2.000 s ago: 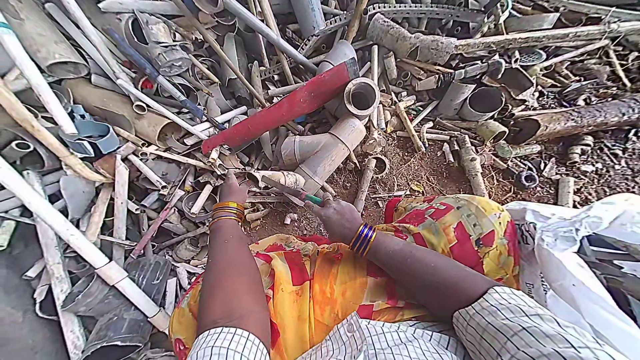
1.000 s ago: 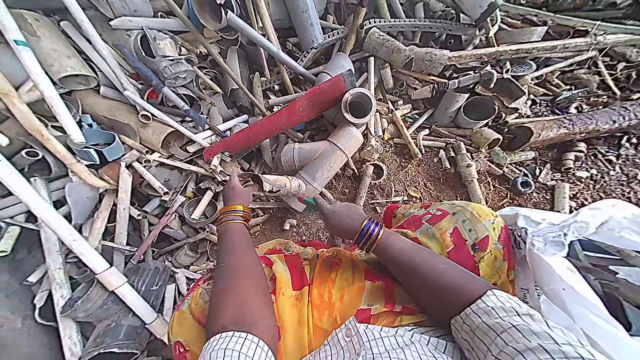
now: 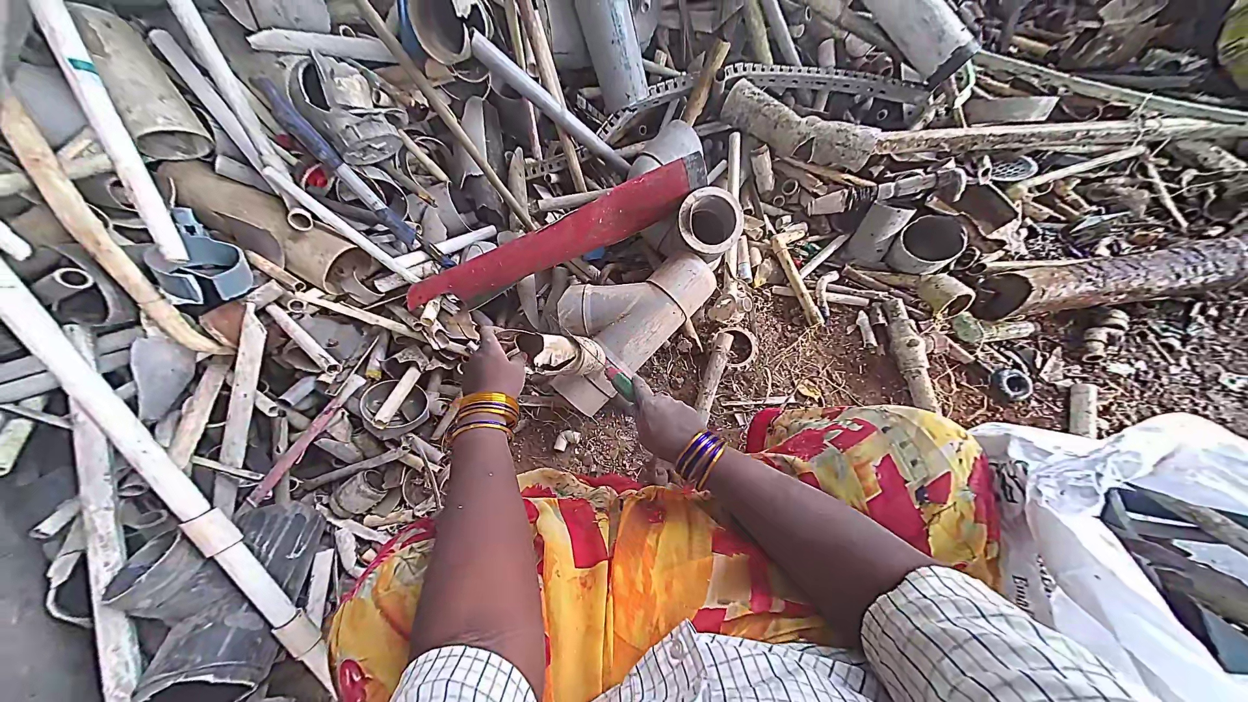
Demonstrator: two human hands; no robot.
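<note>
My right hand [image 3: 668, 421] is closed around the green and red handle [image 3: 619, 378] of a tool; its working end is hard to make out against a short, broken piece of pale pipe [image 3: 564, 355]. My left hand [image 3: 492, 369] is at the left end of that piece, fingers pointing up; whether it grips the piece is unclear. Just beyond lies a grey plastic pipe branch fitting [image 3: 639, 317] with an open round socket [image 3: 710, 222]. A long red pipe strip [image 3: 561, 234] slants above my left hand.
Scrap pipes and fittings are heaped ahead and to the left. A long white pipe [image 3: 146, 453] slants across the left side. Brown soil [image 3: 838, 366] shows right of the fitting. At the right, a white plastic sack [image 3: 1082, 526] holds dark scrap strips.
The tool in my right hand has shifted from a slant across the broken pipe piece to that piece's right end. My left hand stays near the left end.
</note>
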